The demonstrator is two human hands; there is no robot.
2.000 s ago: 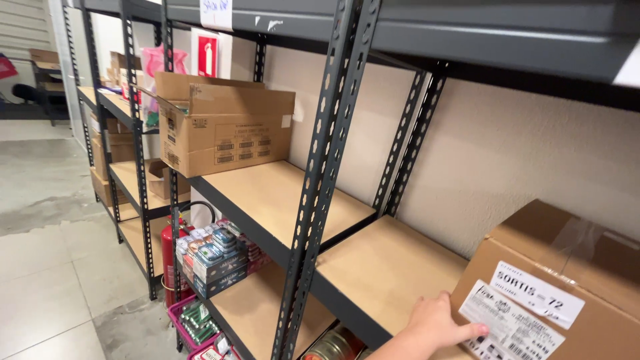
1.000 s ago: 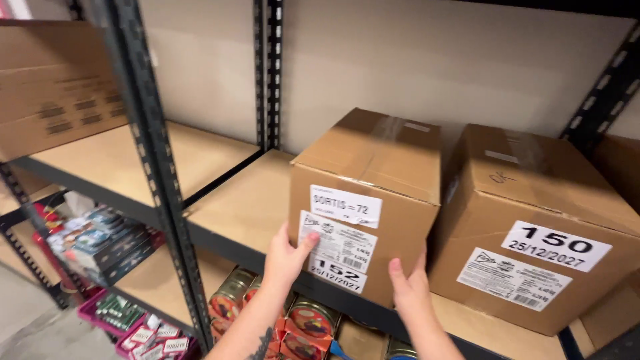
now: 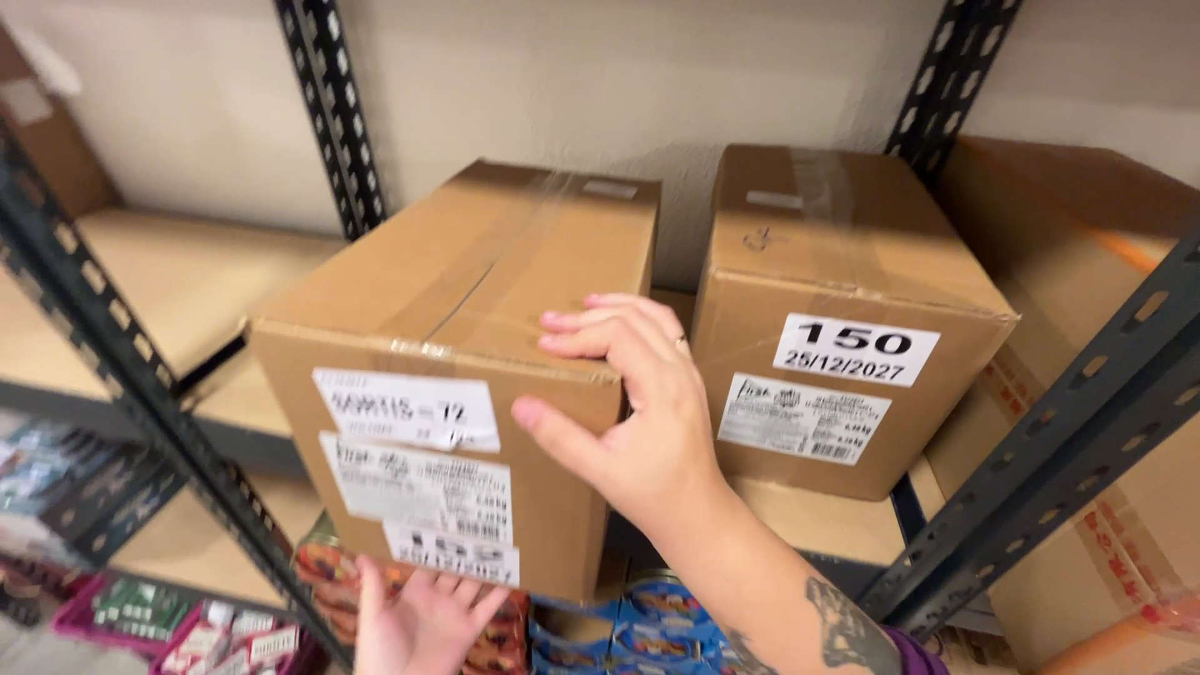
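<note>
A taped cardboard box (image 3: 553, 450) with printed labels on its front stands tilted, its front end jutting past the shelf edge. My right hand (image 3: 637, 403) grips its upper right front corner, fingers on the top and thumb on the front face. Under the lower front edge is my left hand (image 3: 427, 614), palm up with fingers spread, touching or supporting the bottom. A second labelled cardboard box (image 3: 844, 291) sits on the shelf to the right, apart from the first. The bottom of the first box is hidden.
Dark perforated metal uprights (image 3: 122, 319) frame the shelf (image 3: 806, 516). Below are tins in red and blue packs (image 3: 661, 623) and pink baskets (image 3: 80, 609) of small packs. A large cardboard carton (image 3: 1087, 394) stands at the right, behind an upright.
The right hand has moved from the box's lower right side to its upper corner, and the left hand from its left front edge to beneath it. The box now juts forward, tilted.
</note>
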